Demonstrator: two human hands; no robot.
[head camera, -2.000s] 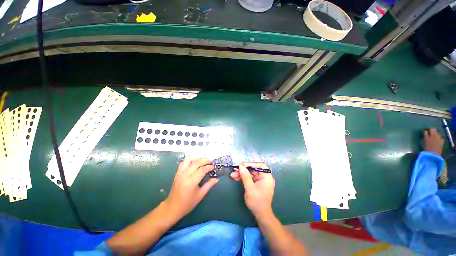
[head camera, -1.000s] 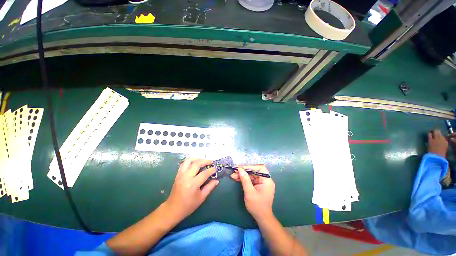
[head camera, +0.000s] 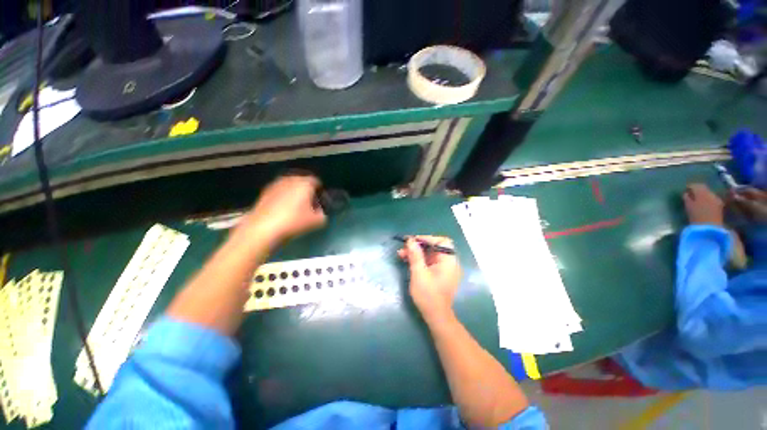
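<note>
My left hand (head camera: 290, 208) is stretched forward near the shelf's underside, blurred, with a dark module (head camera: 333, 201) at its fingertips. Whether the fingers still grip it is hard to tell. My right hand (head camera: 433, 270) holds dark tweezers (head camera: 431, 245) above the mat, tip pointing left. A white strip with two rows of black dots (head camera: 315, 280) lies between the hands; its left end is partly hidden by my left forearm.
White sheets (head camera: 523, 277) lie at right. A slanted pale strip (head camera: 133, 302) and fanned cream strips (head camera: 29, 344) lie at left. The shelf (head camera: 277, 109) holds a tape roll (head camera: 446, 76), bottle (head camera: 332, 46) and monitor stand (head camera: 151, 67). A cable hangs left. A co-worker's sleeve (head camera: 706, 285) is at right.
My left hand has moved forward and left, away from my right hand, with the dark module by its fingers. My right hand has lifted slightly with the tweezers. The view has shifted, showing more shelf.
</note>
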